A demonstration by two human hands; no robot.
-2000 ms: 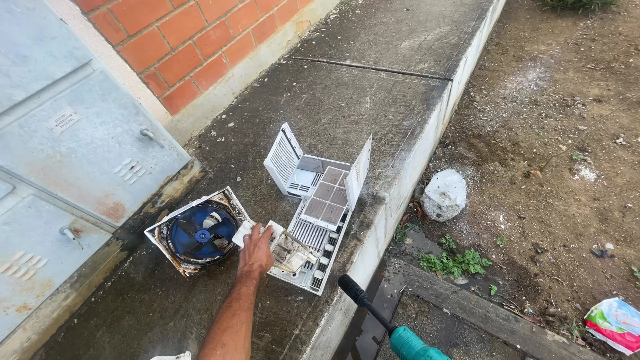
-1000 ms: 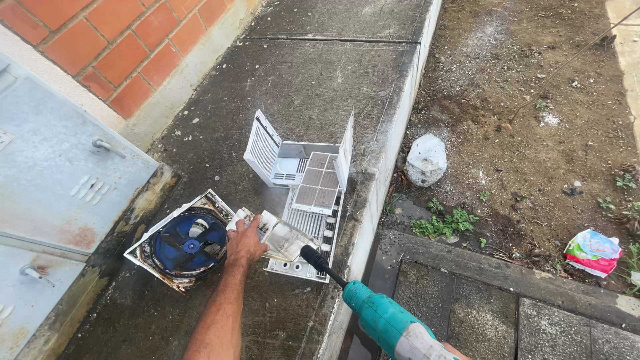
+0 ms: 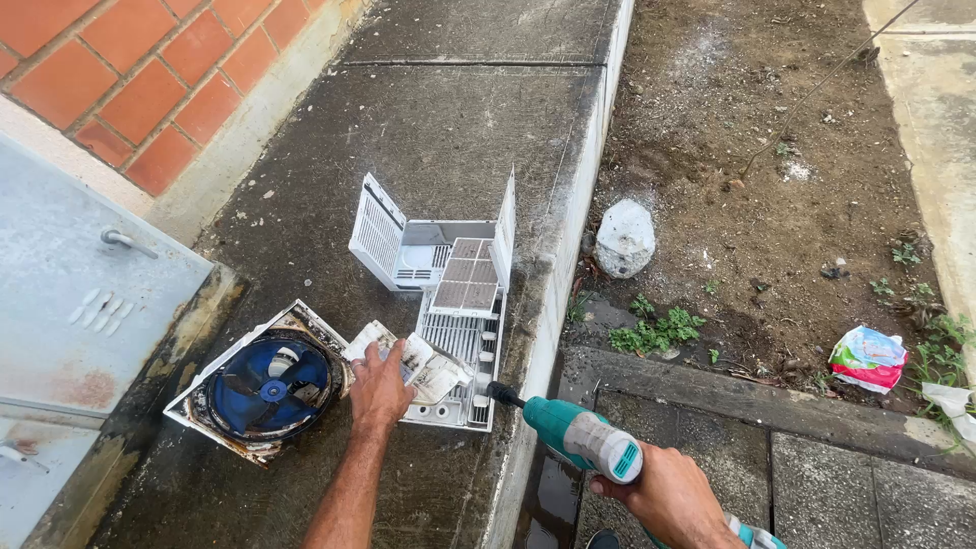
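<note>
My left hand (image 3: pixel 380 387) holds a dirty white plastic part (image 3: pixel 419 364), its fingers spread over the near side. My right hand (image 3: pixel 671 492) grips a teal and grey handheld spray tool (image 3: pixel 583 438), whose black nozzle points left at the part. Left of my left hand a blue fan (image 3: pixel 272 390) sits in a grimy white square frame (image 3: pixel 194 396). Beyond the part stand a white slatted plastic grille (image 3: pixel 450 332), a filter panel with a grey-brown mesh (image 3: pixel 467 274) leaning on it, and an open white plastic housing (image 3: pixel 379 229).
A metal cabinet (image 3: pixel 84 282) and a brick wall (image 3: pixel 168 76) border the concrete walkway (image 3: pixel 457 130) on the left. Right of its raised edge (image 3: pixel 560 297) lie a whitish rock (image 3: pixel 624 239), weeds (image 3: pixel 659 332) and a crumpled plastic bag (image 3: pixel 868 358) on soil. Paving slabs (image 3: pixel 823 488) are near me.
The spray tool has come further into view since two seconds ago, and my right hand now shows on it. My left hand stays at the white part, which now sits at another angle.
</note>
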